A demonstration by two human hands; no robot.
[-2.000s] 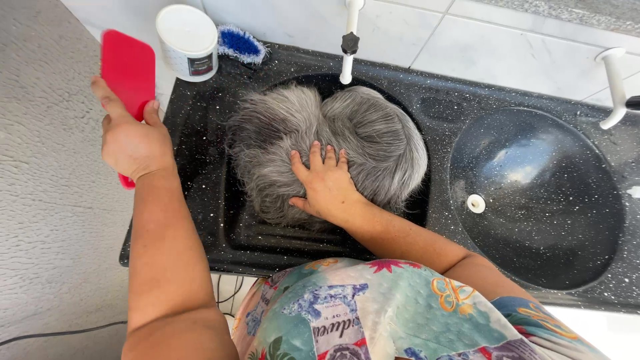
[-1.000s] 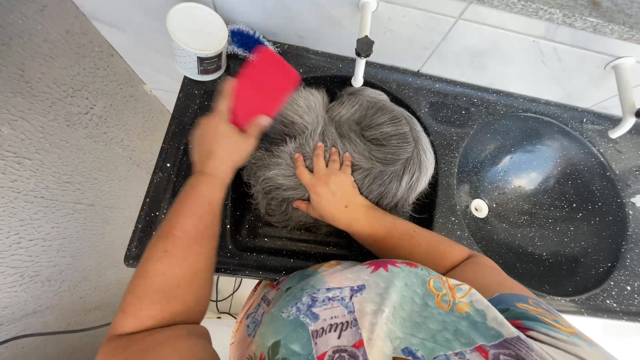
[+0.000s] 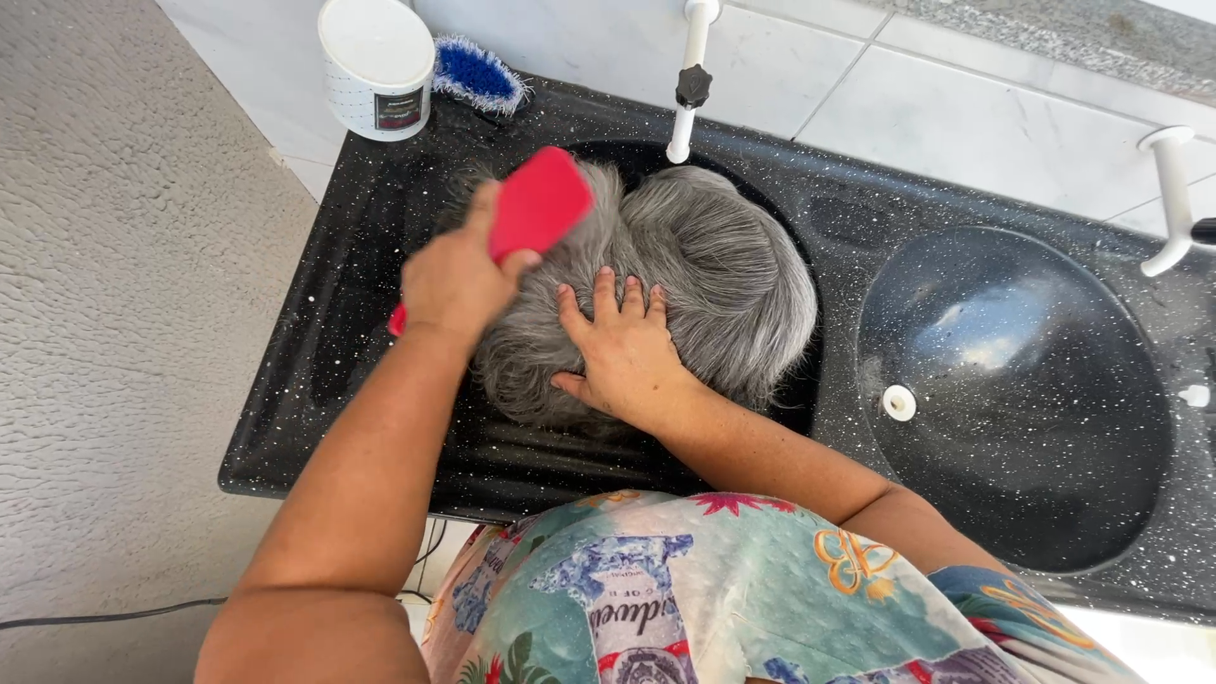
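Note:
A gray wig, its long hair spread to the left, lies in the left basin of a black speckled double sink. My left hand grips a red paddle hairbrush by the handle, its flat back facing up. The brush head is over the upper left part of the hair; its bristle side is hidden. My right hand lies palm down on the middle of the hair, fingers apart.
A white lidded tub and a blue-and-white scrub brush stand at the back left. A white tap hangs over the left basin. The right basin has a white drain and another white tap.
My left hand with the red brush has moved right, from beside the sink to over the hair. My right hand has stayed on the hair.

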